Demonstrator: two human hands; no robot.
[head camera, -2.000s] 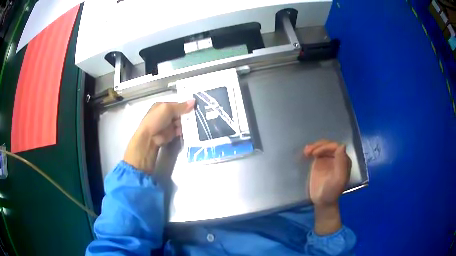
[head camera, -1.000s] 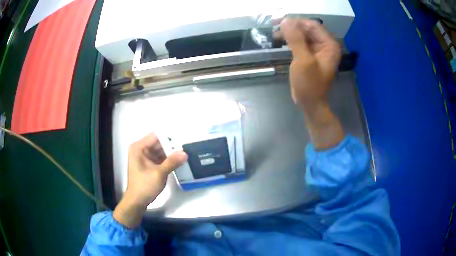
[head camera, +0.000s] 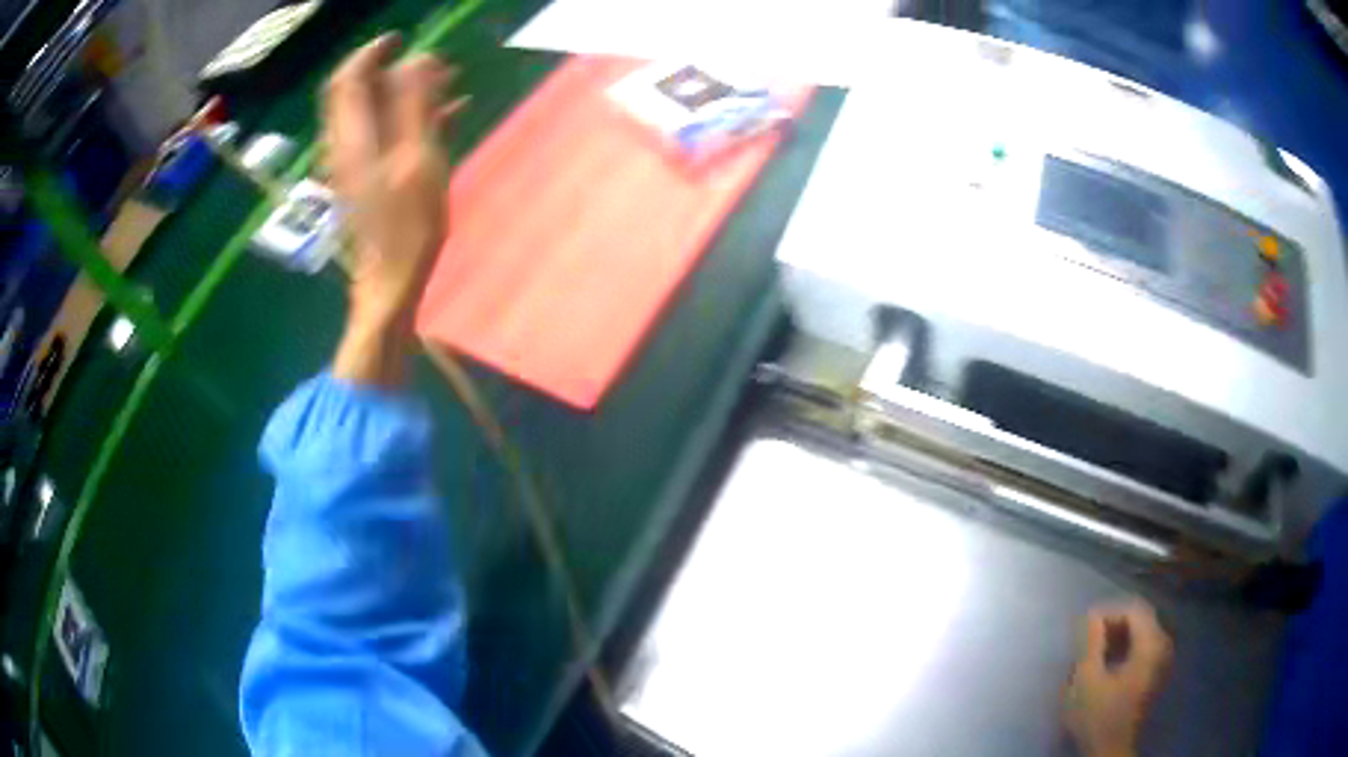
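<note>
My left hand (head camera: 387, 178) is raised over the green conveyor, fingers apart, with nothing seen in it. A bagged boxed product (head camera: 300, 226) lies just left of it on the conveyor. Another bagged box (head camera: 695, 101) lies on the far end of the red sheet (head camera: 569, 237). My right hand (head camera: 1119, 669) is over the right part of the steel table (head camera: 828, 606), small and blurred, with fingers curled; whether it holds anything cannot be told.
The white sealing machine (head camera: 946, 192) stands at the right, its control panel (head camera: 1183, 244) on top and silver sealing bar (head camera: 1064, 510) in front. A yellowish cable (head camera: 510, 473) crosses the green conveyor (head camera: 192, 488). Another small box (head camera: 79, 639) lies lower left. A white sheet (head camera: 651, 33) lies beyond the red one.
The view has swung left. My left hand has let go of the bagged box and is raised over the conveyor. My right hand has come back from the sealing bar. The steel table's box is gone.
</note>
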